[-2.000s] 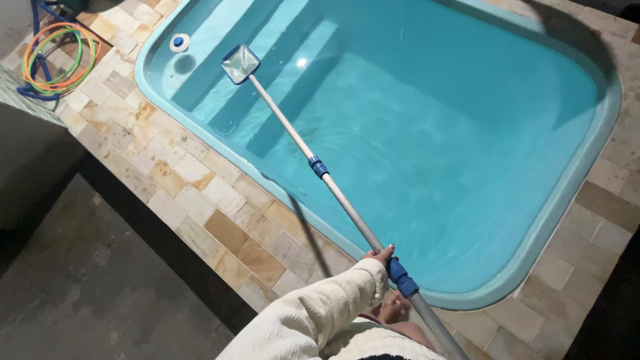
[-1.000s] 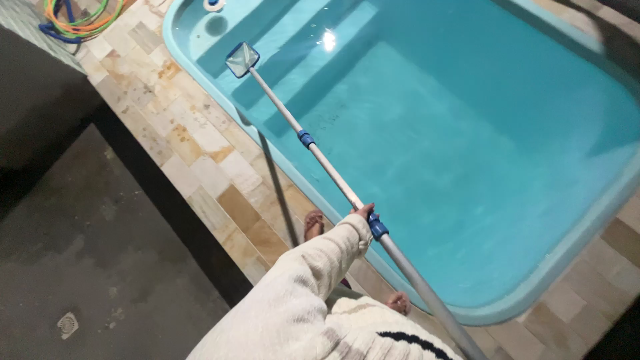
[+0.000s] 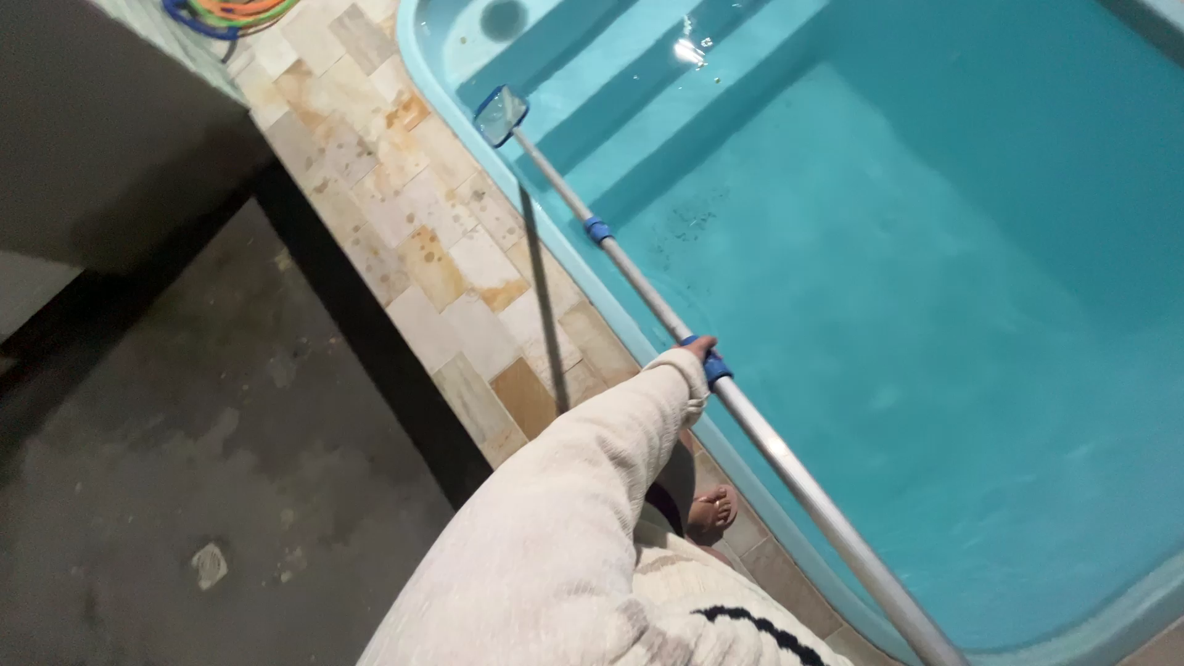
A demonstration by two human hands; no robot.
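Observation:
My left hand (image 3: 703,348), in a cream knit sleeve, is closed around a telescopic aluminium pole (image 3: 786,458) at its lower blue plastic collar (image 3: 717,367). A second blue collar (image 3: 598,228) sits farther up the pole. At the far end a blue-framed pool skimmer net (image 3: 501,116) is over the pool's edge near the steps; whether it touches the water I cannot tell. The pole runs down to the lower right and leaves the view there. My right hand is not in view.
The light-blue pool (image 3: 925,277) has steps (image 3: 592,83) at its upper left. A stone-tiled edge (image 3: 444,268) borders a lower dark concrete floor (image 3: 305,481). Coiled hoses (image 3: 240,11) lie at the top left. My foot in a flip-flop (image 3: 712,511) stands beside the rim.
The skimmer net has moved from over the steps toward the pool's left rim. My left hand has stayed on the pole. The view has shifted too.

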